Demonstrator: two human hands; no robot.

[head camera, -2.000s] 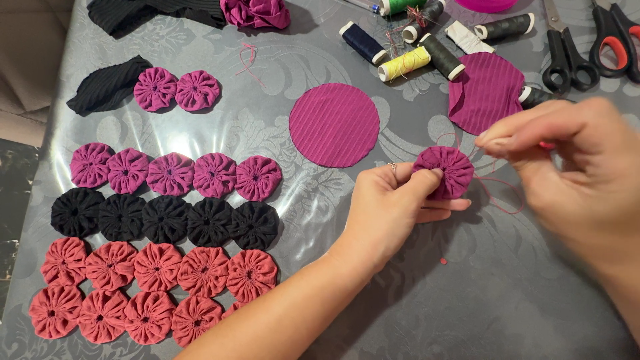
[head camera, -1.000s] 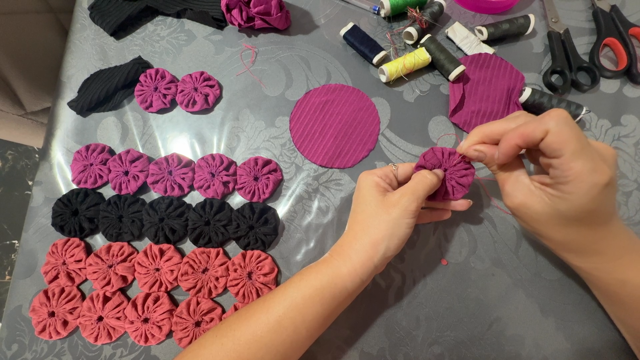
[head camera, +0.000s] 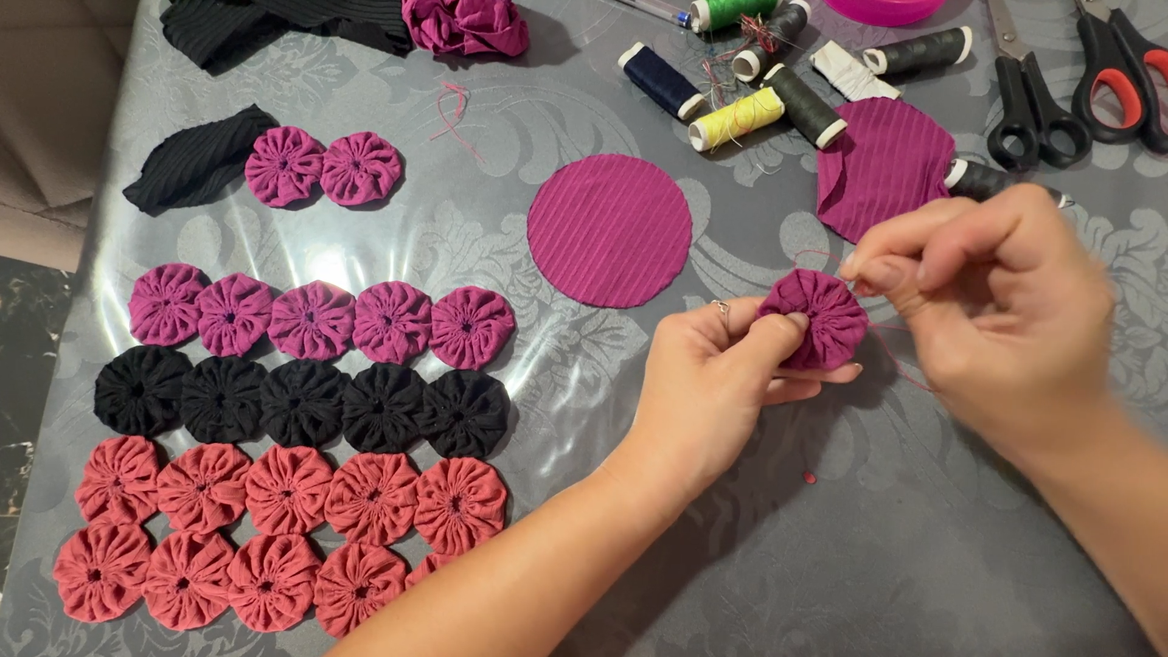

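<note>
My left hand (head camera: 721, 374) pinches a gathered magenta fabric yo-yo (head camera: 829, 319) between thumb and fingers. The thumb and forefinger of my right hand (head camera: 995, 310) are closed together at its upper right edge; a needle between them cannot be made out. Red thread (head camera: 899, 365) loops above the yo-yo and trails to its right, beneath my right hand. A flat ribbed magenta fabric circle (head camera: 610, 230) lies left of the hands. Another magenta fabric piece (head camera: 881, 169), its left edge folded, lies behind my right hand.
Finished magenta yo-yos (head camera: 388, 319), black yo-yos (head camera: 303, 401) and coral yo-yos (head camera: 287, 490) lie in rows at the left. Thread spools (head camera: 737, 119) and black-handled scissors (head camera: 1027, 109) are at the back right. Black ribbed fabric (head camera: 201, 160) and a crumpled magenta fabric (head camera: 465, 26) lie farther left.
My right hand was raised off to the right of the yo-yo two seconds ago; its fingertips are now at the yo-yo's edge. My left hand keeps its hold.
</note>
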